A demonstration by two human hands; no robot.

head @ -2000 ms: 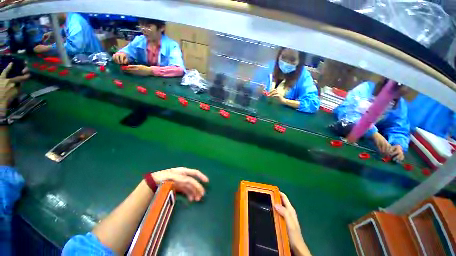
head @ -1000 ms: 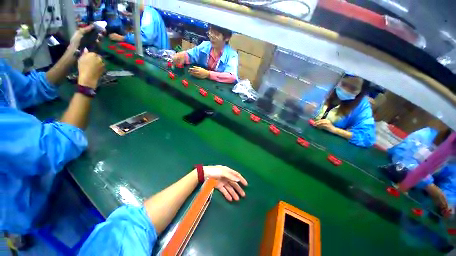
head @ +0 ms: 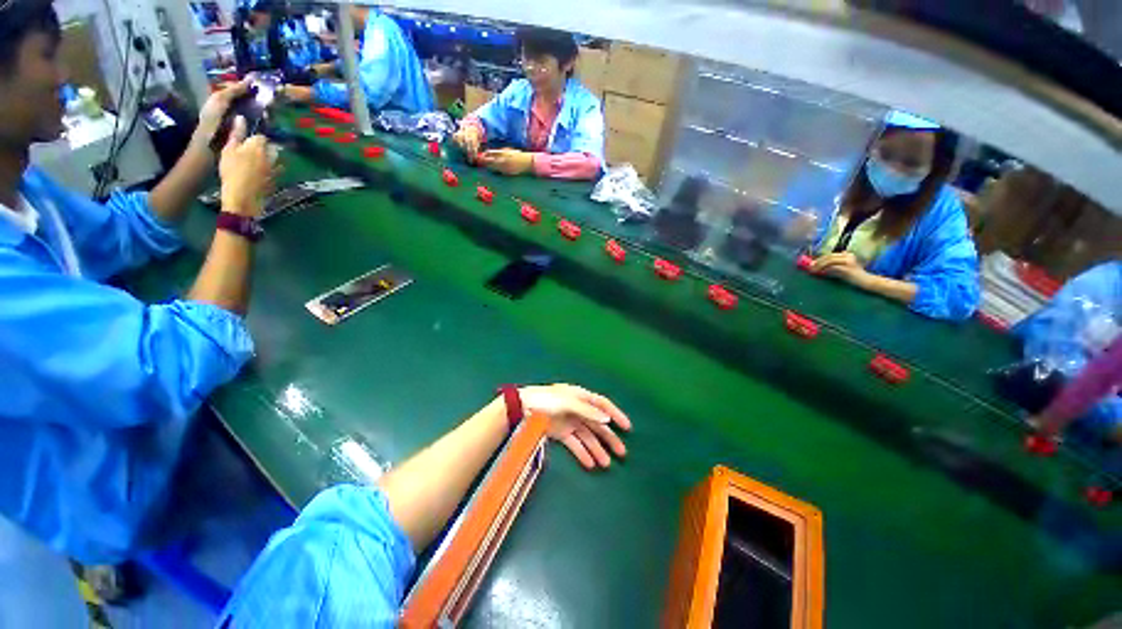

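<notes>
An orange fixture box (head: 701, 553) stands at the bottom right of centre, with a flat black glossy phone or screen assembly (head: 753, 571) in its opening. A second orange fixture box (head: 474, 528), seen edge-on, stands at the bottom centre. My left hand (head: 576, 420), with a red wristband, is beyond the top end of this box, palm partly up, fingers apart and holding nothing. My forearm lies along the box's left side. My right hand is not in view.
A phone mid-frame (head: 357, 294) lies left of centre on the green bench (head: 406, 356). A dark phone-sized piece (head: 519, 275) lies mid-belt. Red pieces (head: 667, 269) line the conveyor. A person in a blue smock (head: 111, 332) sits close at left, handling a phone; several others sit opposite.
The view has swung left, bringing the left neighbour into view. My right hand, at the right-hand fixture box two seconds ago, is out of view. My left hand remains open by the other box.
</notes>
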